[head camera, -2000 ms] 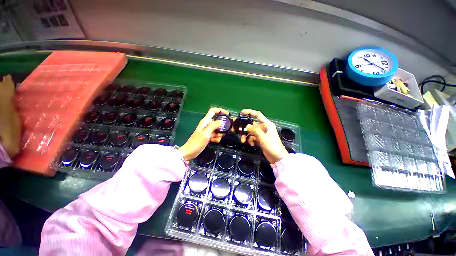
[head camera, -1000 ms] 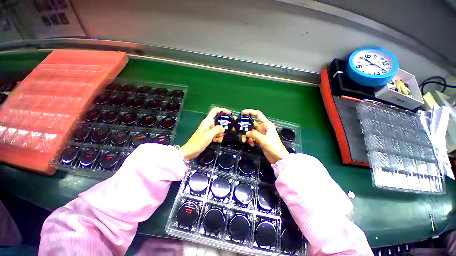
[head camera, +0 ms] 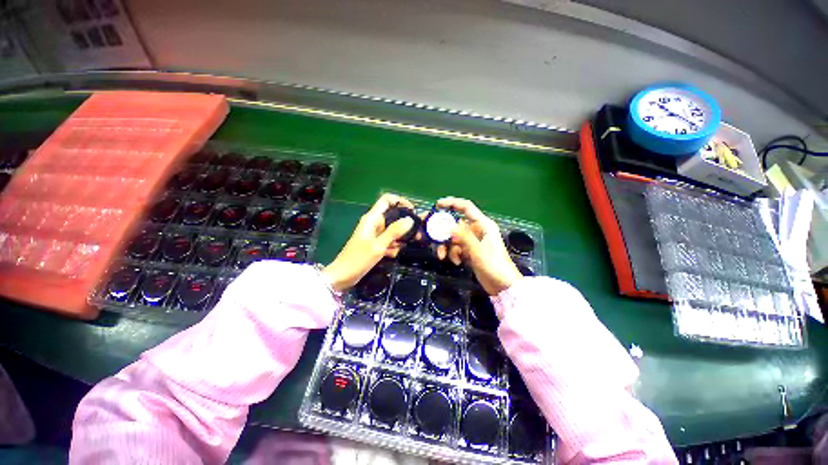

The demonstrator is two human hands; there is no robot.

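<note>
My left hand [head camera: 370,243] holds a round black unit [head camera: 400,221] by its edge, with the thumb over its face, which looks dark. My right hand [head camera: 478,243] holds a second round unit [head camera: 441,226], whose face glows white. The two units are side by side above the far part of a clear blister tray [head camera: 313,413]. Black discs fill the tray's visible pockets. One disc at the near left [head camera: 340,387] shows red marks. My hands and sleeves hide part of the tray.
At left, an orange-red foam tray [head camera: 109,173] partly covers a second filled blister tray [head camera: 232,215]. At right are a red-edged black tray [head camera: 610,238], empty blister trays [head camera: 726,263], a blue-rimmed clock [head camera: 674,120] and a white parts box [head camera: 737,173]. A grey wall [head camera: 409,54] stands behind.
The unit in my right hand has turned from dark with small light marks to a white face. The left unit's light marks have gone dark. A person's hand at the far left has left the view.
</note>
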